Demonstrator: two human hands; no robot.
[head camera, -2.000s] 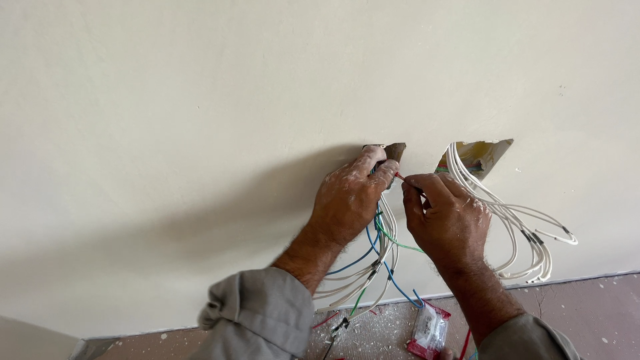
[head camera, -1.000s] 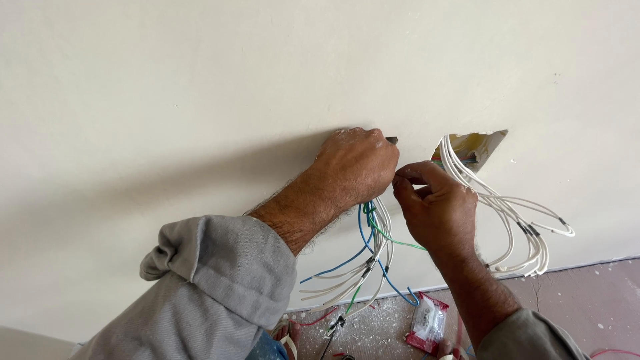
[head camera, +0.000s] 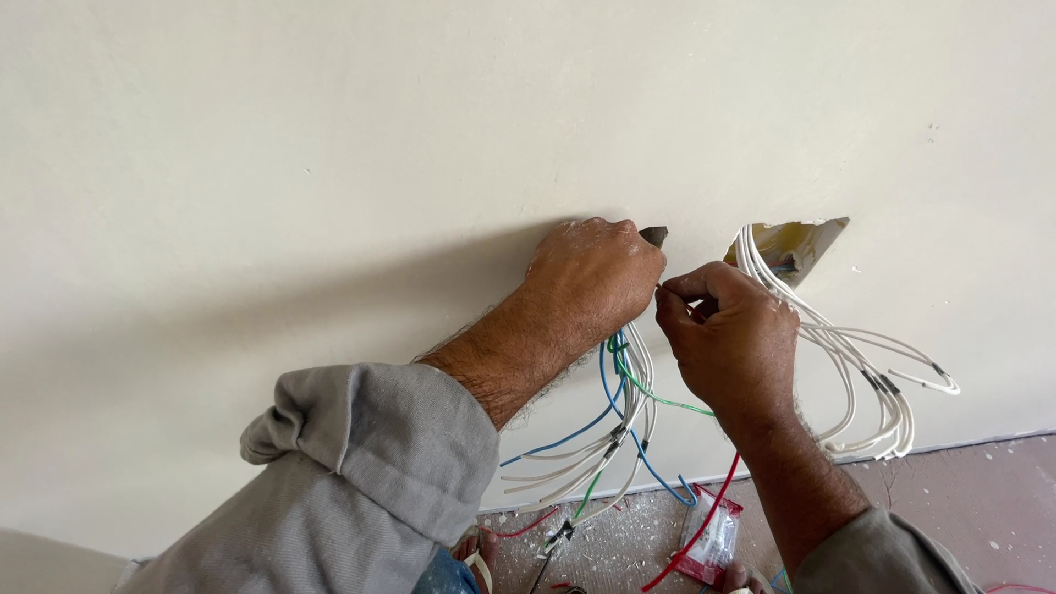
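My left hand (head camera: 594, 268) is at the left wall opening (head camera: 655, 236), back toward me and mostly covering it; its fingertips are hidden, so its grasp does not show. My right hand (head camera: 734, 334) is just right of it, thumb and forefinger pinched on a thin wire end. A red wire (head camera: 714, 516) hangs below the right wrist. Under my left hand dangle white cables (head camera: 639, 388) with black tape marks, blue wires (head camera: 590, 425) and a green wire (head camera: 672, 403). More white cables (head camera: 841, 338) come out of the right wall opening (head camera: 796, 243).
A clear plastic packet with red edges (head camera: 709, 536) lies on the dusty, speckled floor (head camera: 982, 503) by the foot of the pale wall (head camera: 371, 148). A red wire piece (head camera: 521, 528) is near a sandaled foot (head camera: 477, 553). More wire shows at the lower right.
My left hand has turned, its back now covering most of the left opening, and the left forearm has come further into view. My right hand keeps its pinch close beside it.
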